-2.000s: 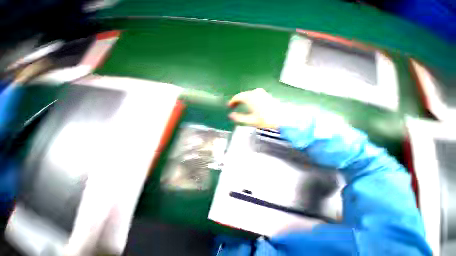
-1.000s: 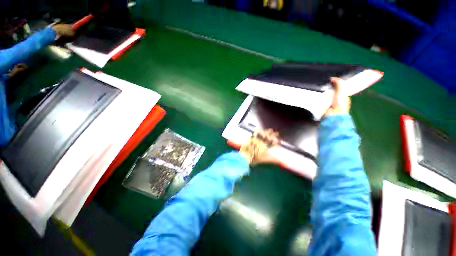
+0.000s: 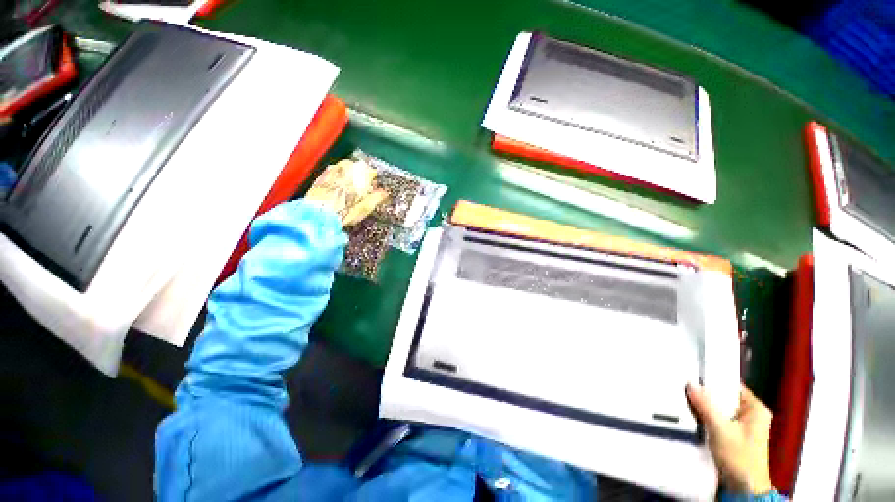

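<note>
A grey laptop bottom cover lies on a white foam sheet over an orange pad, right in front of me. My right hand rests at its lower right corner, thumb on the cover's edge, fingers at the sheet. My left hand reaches down over the screw trays, which hold heaps of small screws on crinkled clear plastic. Its fingertips are at the screws; whether they pinch any cannot be seen.
A larger-looking laptop panel on white sheets and a red pad lies at the left. Another laptop lies behind the work. More laptops stand along the right edge. The green bench runs behind them. A dark floor with a yellow line shows lower left.
The laptop lifted by my right hand now lies behind the work. My right hand has come down to the near laptop's corner. My left hand has moved left to the screw trays.
</note>
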